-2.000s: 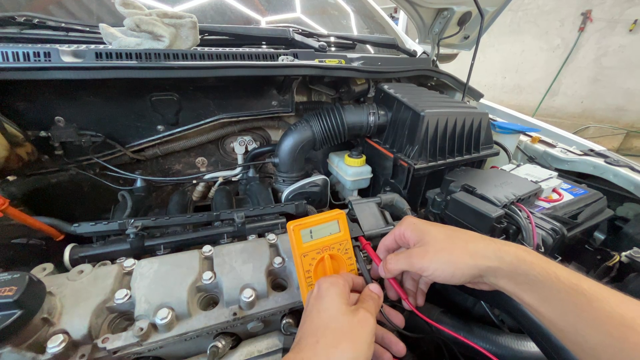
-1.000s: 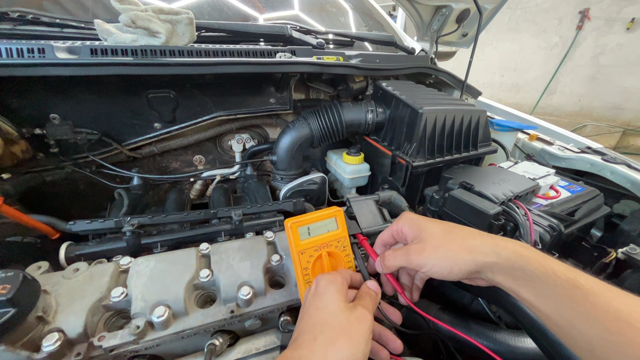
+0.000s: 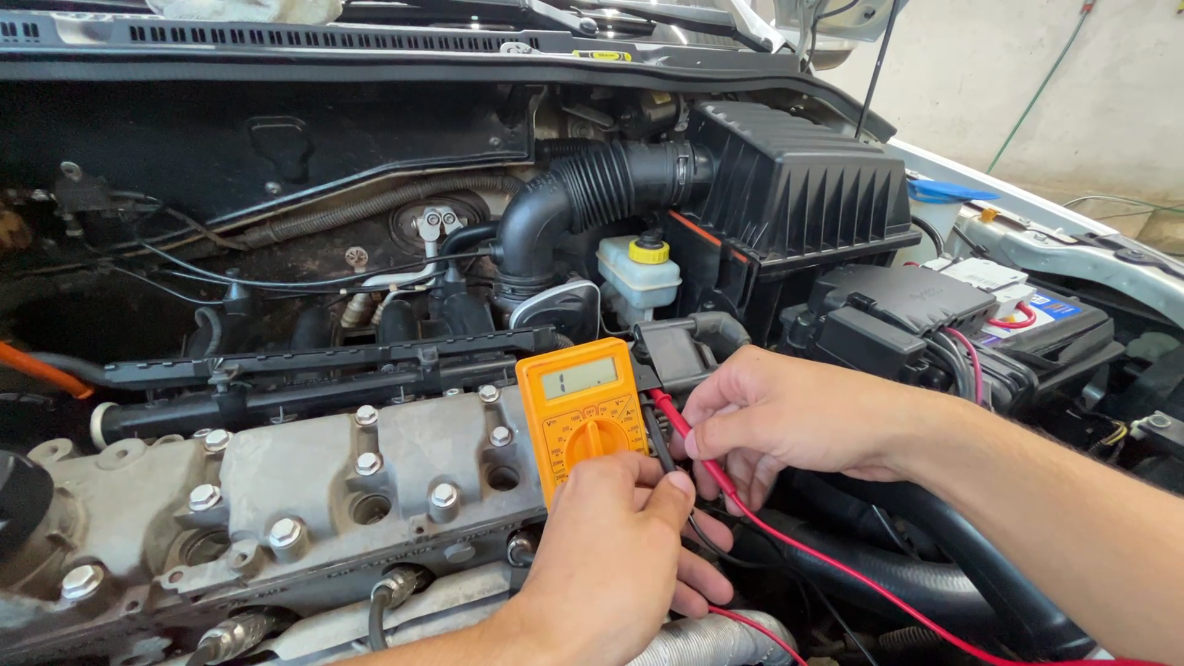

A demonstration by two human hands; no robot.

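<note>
An orange digital multimeter stands tilted over the right end of the metal engine valve cover, its display and dial facing me. My left hand grips its lower part and also holds the black test probe beside it. Between the thumb and fingers of my right hand is the red test probe, its upper end close to a black plastic connector part. Whether the probe tips touch contacts inside cannot be seen. The red lead runs down to the lower right.
Behind my hands are a fluid reservoir with a yellow cap, a corrugated air intake hose and the black air filter box. The car battery lies at the right. A prop rod rises at the upper right.
</note>
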